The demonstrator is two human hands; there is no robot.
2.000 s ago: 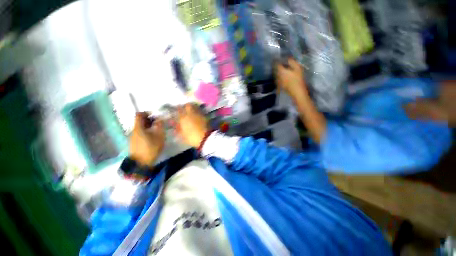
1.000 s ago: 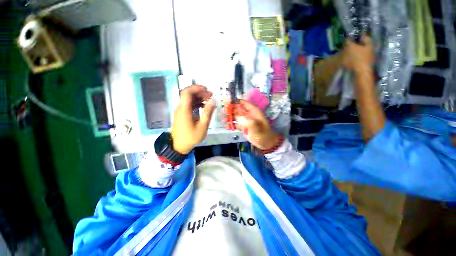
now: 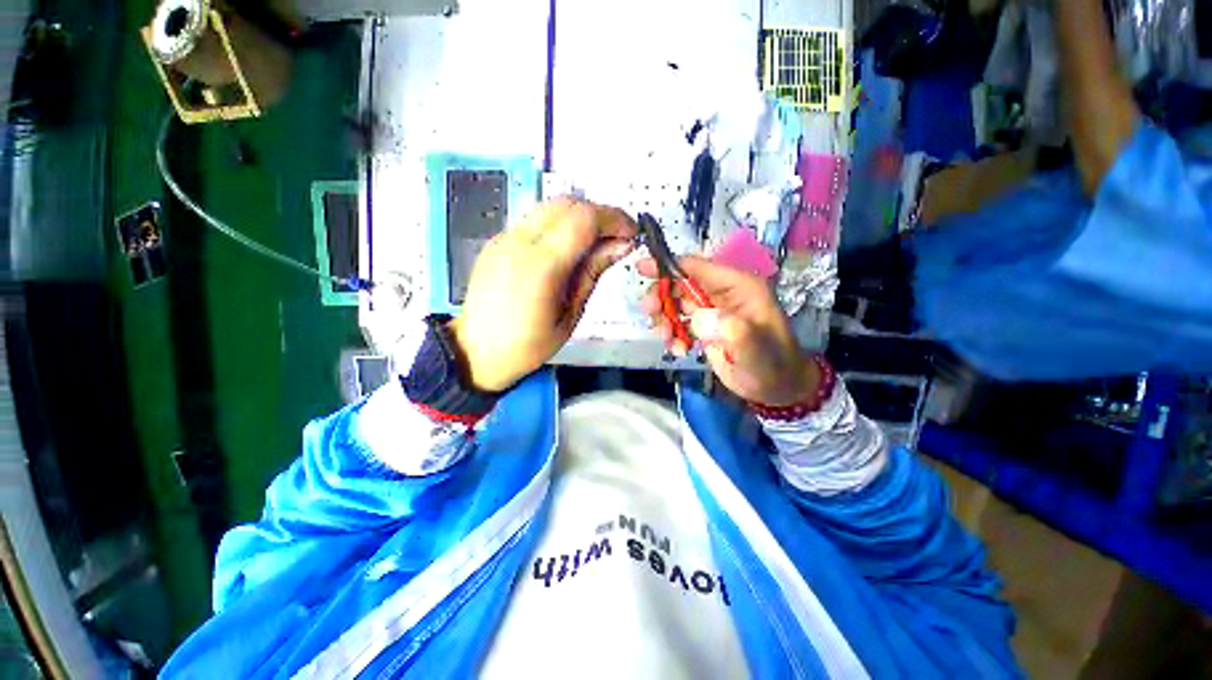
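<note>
My right hand [image 3: 751,326] holds the diagonal cutters [image 3: 669,286] by their red-orange handles. The dark jaws point up and left and meet the fingertips of my left hand [image 3: 534,286]. My left thumb and fingers are pinched together at the jaw tips; a tiny thing may be between them, but it is too small to tell. A pink foam pad [image 3: 746,254] lies just beyond my right hand, and more pink pads [image 3: 817,199] lie further right. The white perforated plate [image 3: 614,299] is under my hands.
A teal-framed fixture [image 3: 476,226] lies left of my left hand, with a second one [image 3: 340,242] beyond it. A dark narrow tool [image 3: 699,190] and crumpled white wipes [image 3: 764,199] lie past the cutters. A yellow grid label [image 3: 804,68] is at the back. Another person's blue sleeve [image 3: 1063,266] is at the right.
My left fingertips have closed and met the cutter jaws, which now tilt left in my right hand. The other person's arm has moved up and right. The view has steadied and shifted.
</note>
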